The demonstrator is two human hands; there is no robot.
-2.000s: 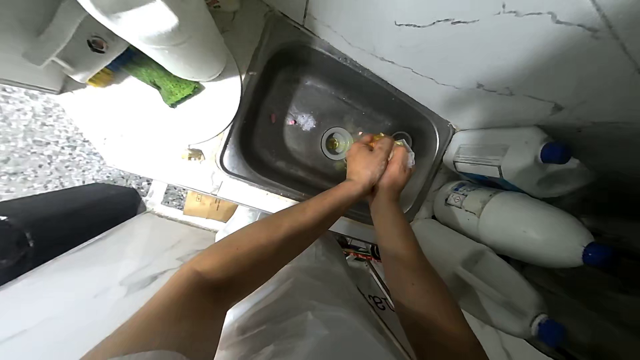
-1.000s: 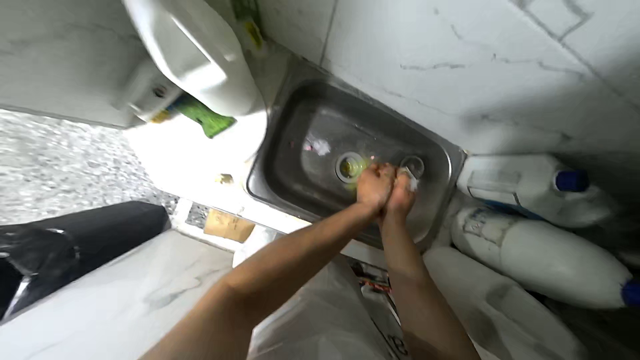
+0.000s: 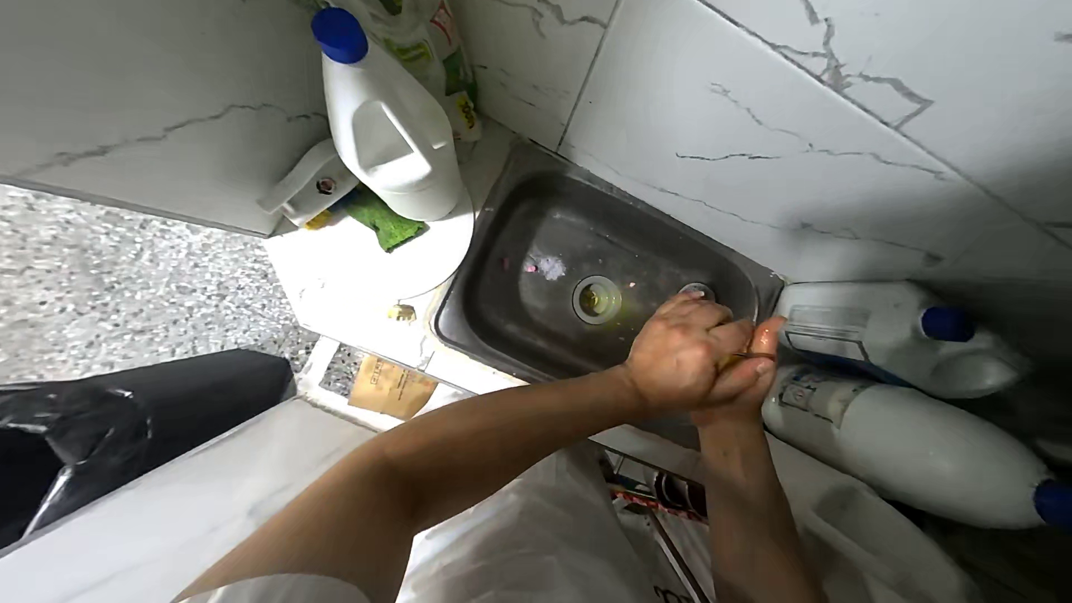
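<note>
My left hand [image 3: 682, 352] is curled against my right hand [image 3: 741, 385], over the right end of a metal sink basin [image 3: 553, 209]. The fingers overlap, and a small yellow-orange bit shows between them; whether anything more is held inside is hidden. The skin of the fingertips looks wet. Left of the hands, the round drain [image 3: 597, 300] holds yellowish-green matter. A small round metal fitting [image 3: 697, 291] is partly covered by my left hand. Whitish residue [image 3: 551, 267] and small pink bits lie on the basin floor.
On the white ledge left of the basin are a white jug with a blue cap [image 3: 389, 126], a green scouring pad [image 3: 385, 219] and a white spray bottle [image 3: 314, 184]. White jugs [image 3: 904, 335] with blue caps crowd the right side. A marbled tile wall [image 3: 712, 142] rises behind the basin.
Both hands have moved right, from beside the drain towards the basin's right rim. The white matter seen at my right hand's fingers earlier no longer shows. The view has shifted.
</note>
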